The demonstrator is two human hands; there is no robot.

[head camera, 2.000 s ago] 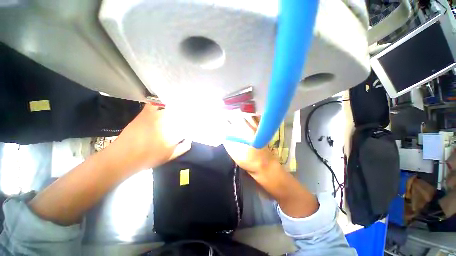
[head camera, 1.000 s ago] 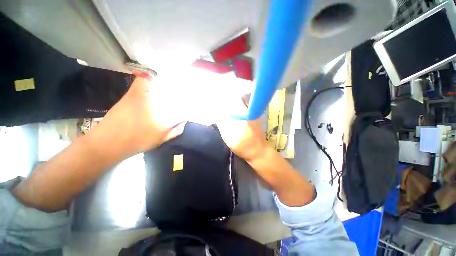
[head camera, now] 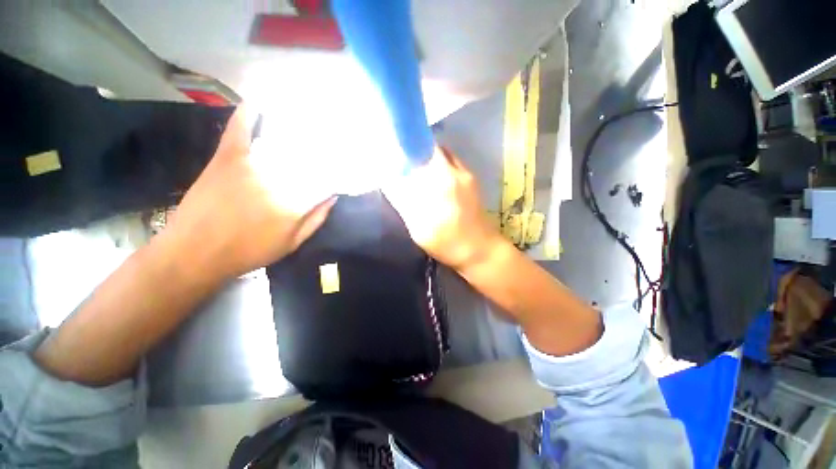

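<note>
A black bag panel [head camera: 362,316] with a small pale-yellow tag lies flat in front of me, a speckled line along its right edge. My left hand [head camera: 243,206] is at its upper left, the thumb on the top edge. My right hand [head camera: 435,206] is at its upper right. Both hands' fingertips are lost in white lamp glare, so what they pinch and the needle area are hidden. The sewing machine head [head camera: 486,37] is above, crossed by a thick blue hose [head camera: 390,78].
Black bag pieces [head camera: 101,165] lie at left. A plate edged with yellow tape [head camera: 519,156] is right of the hands. A black cable [head camera: 591,174], a larger black bag [head camera: 720,261], a screen [head camera: 788,41] and a blue bin [head camera: 701,408] are further right.
The view has shifted, with the machine head and hose higher in the picture and more of the taped plate showing. Both hands stay at the panel's top edge.
</note>
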